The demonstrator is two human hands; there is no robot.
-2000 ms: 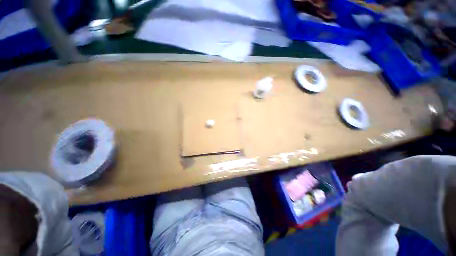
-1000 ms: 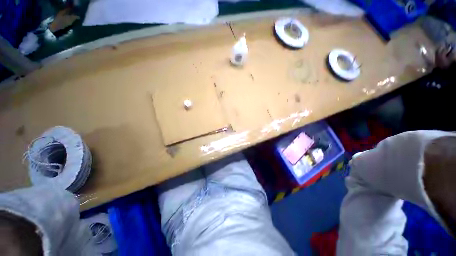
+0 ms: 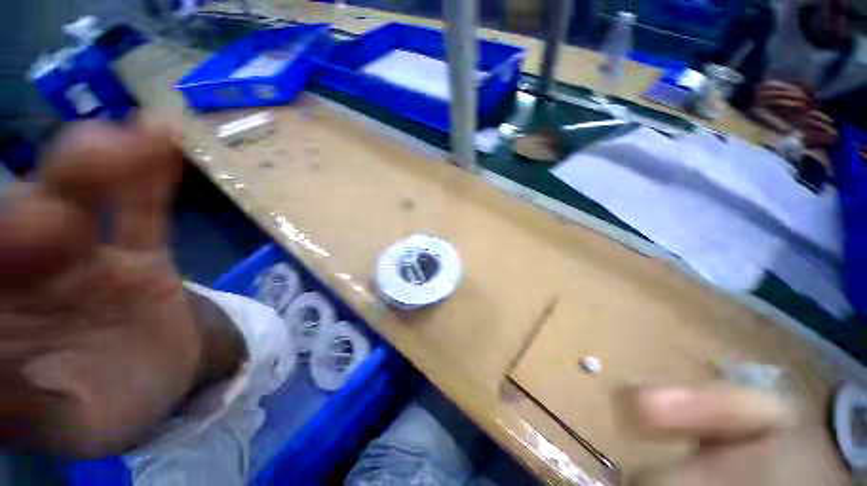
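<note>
My left hand [image 3: 105,304] is large and blurred at the left, raised near the camera, fingers bent and apart, holding nothing that I can see. My right hand [image 3: 722,427] is blurred at the lower right, partly cut off by the bottom edge; whether it holds anything is unclear. A stack of white wrapped coils [image 3: 385,275] stands on the bench between the hands. A small white cap [image 3: 590,364] lies on the cardboard pad [image 3: 556,403], left of my right hand's fingers. Another coil [image 3: 849,418] is cut off at the right edge.
A blue turnover bin [image 3: 314,441] below the bench edge holds several coils [image 3: 339,355]. Two blue trays [image 3: 252,66] stand at the far side. A white block [image 3: 245,127] lies on the bench [image 3: 352,180]. A metal post [image 3: 461,85] rises behind. Another person's hands [image 3: 794,109] show at upper right.
The view has swung to the left, bringing the coil stack to the middle and the bin's coils into sight. Both my hands have come into the picture.
</note>
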